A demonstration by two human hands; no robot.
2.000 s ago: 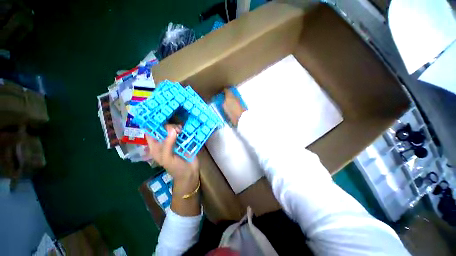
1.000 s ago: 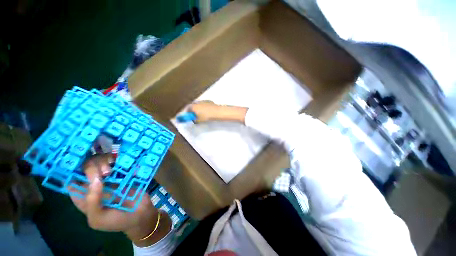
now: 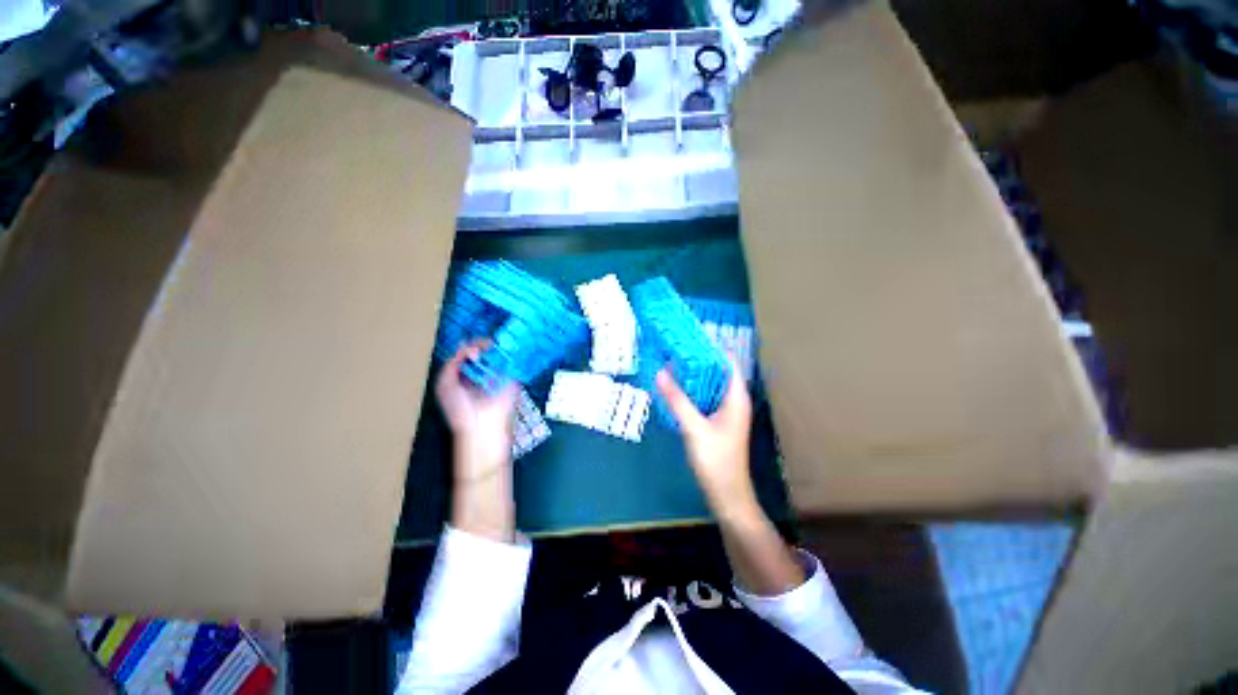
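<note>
My left hand (image 3: 475, 397) holds a fanned stack of blue key frames (image 3: 523, 315) at its lower edge, over the left of the green mat. My right hand (image 3: 709, 421) grips a second stack of blue key frames (image 3: 675, 340) at its lower end, on the right of the mat. White key blocks (image 3: 597, 405) lie in loose piles between the hands, with more above (image 3: 610, 323). Another white key block (image 3: 531, 425) shows beside my left wrist. A blue frame filled white (image 3: 729, 330) lies partly behind the right stack.
A carton flap (image 3: 272, 353) stands left of the green mat (image 3: 597, 492), and another flap (image 3: 896, 272) stands right. A white compartment tray (image 3: 597, 201) with black parts is beyond the mat. Dark packed parts (image 3: 1052, 258) show in the right carton. Colourful printed material (image 3: 170, 654) lies low left.
The view has swung from the open carton to the green mat. My right hand has left the carton's white sheet and now grips a blue stack. My left hand still holds blue frames, now over the mat.
</note>
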